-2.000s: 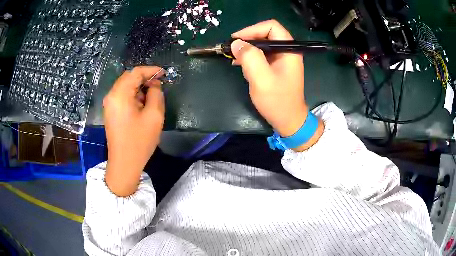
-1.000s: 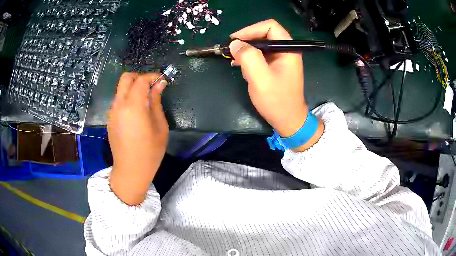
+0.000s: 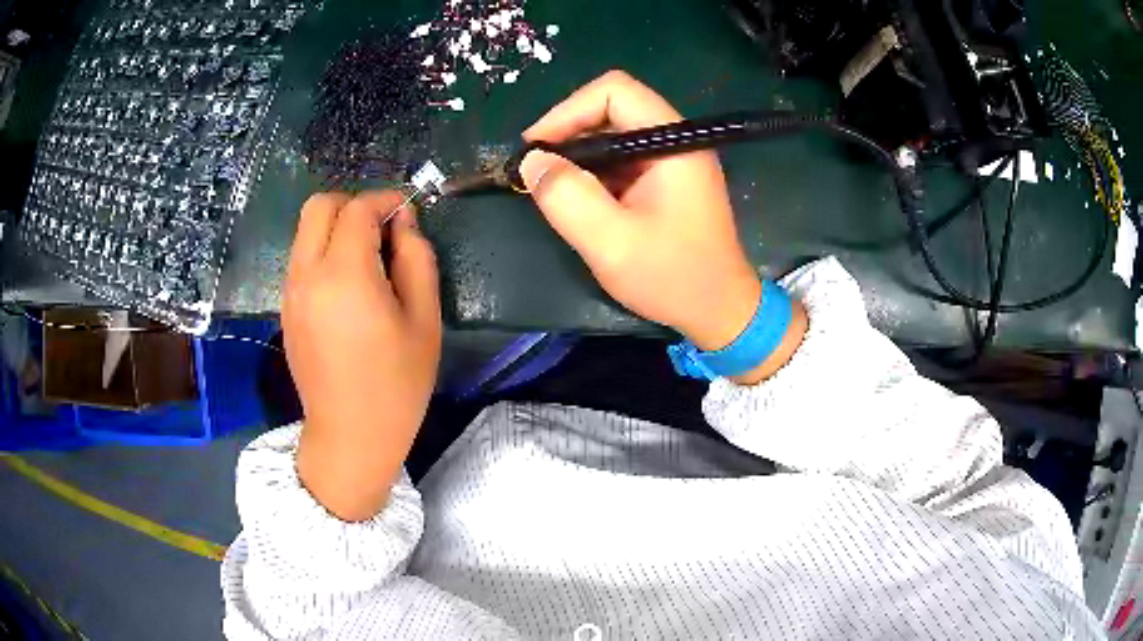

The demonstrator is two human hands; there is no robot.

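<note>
My right hand (image 3: 646, 207) holds the black soldering iron (image 3: 652, 142) like a pen, its metal barrel pointing left. The iron's tip is at the small bluish-silver circuit board (image 3: 427, 178), just beyond my left fingertips. My left hand (image 3: 364, 301) has thumb and fingers pinched on a thin bright strand, the solder wire (image 3: 399, 209), which runs up to the board. Whether the fingers also touch the board is too small to tell. A blue wrist strap (image 3: 750, 341) is on my right wrist.
A clear blister tray (image 3: 138, 163) with rows of modules lies at left. A dark pile of small components (image 3: 364, 107) and white-and-red components (image 3: 483, 44) lie beyond my hands. The black soldering station (image 3: 990, 82), the iron's looping cable (image 3: 921, 238) and a wire bundle (image 3: 1088, 150) are at right.
My right hand has moved left with the iron, bringing its tip from clear of the board to the board. My left hand has moved slightly right.
</note>
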